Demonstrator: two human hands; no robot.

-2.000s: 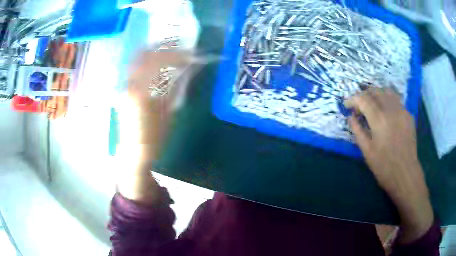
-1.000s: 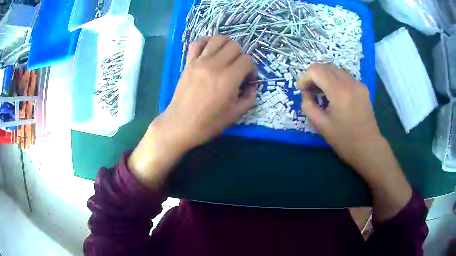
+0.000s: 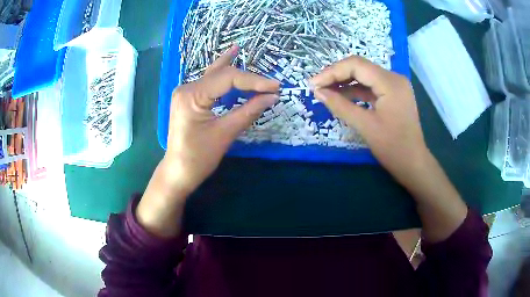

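Observation:
The blue parts tray (image 3: 279, 152) lies in front of me. Thin silver-grey metal pins (image 3: 238, 29) are heaped in its far left part. Small white plastic caps (image 3: 369, 29) lie along its right and near sides. My left hand (image 3: 215, 110) pinches the left end of a slim pin between thumb and forefinger. My right hand (image 3: 372, 101) pinches its right end, where a white piece (image 3: 308, 88) shows at the fingertips. The pin is level over the tray. Whether the cap is fully on it I cannot tell.
A clear plastic box (image 3: 126, 116) with slim pieces stands left of the tray. An empty blue tray (image 3: 35, 52) lies at the far left. A white ribbed pad (image 3: 450, 75) lies right of the tray. Stacked clear boxes (image 3: 514, 133) stand at the right edge. Clear plastic bags (image 3: 465, 7) lie upper right.
My left hand was blurred over the clear box, then came to the tray. Both hands now meet at the pin, with the left fingers more spread. The view has shifted, too.

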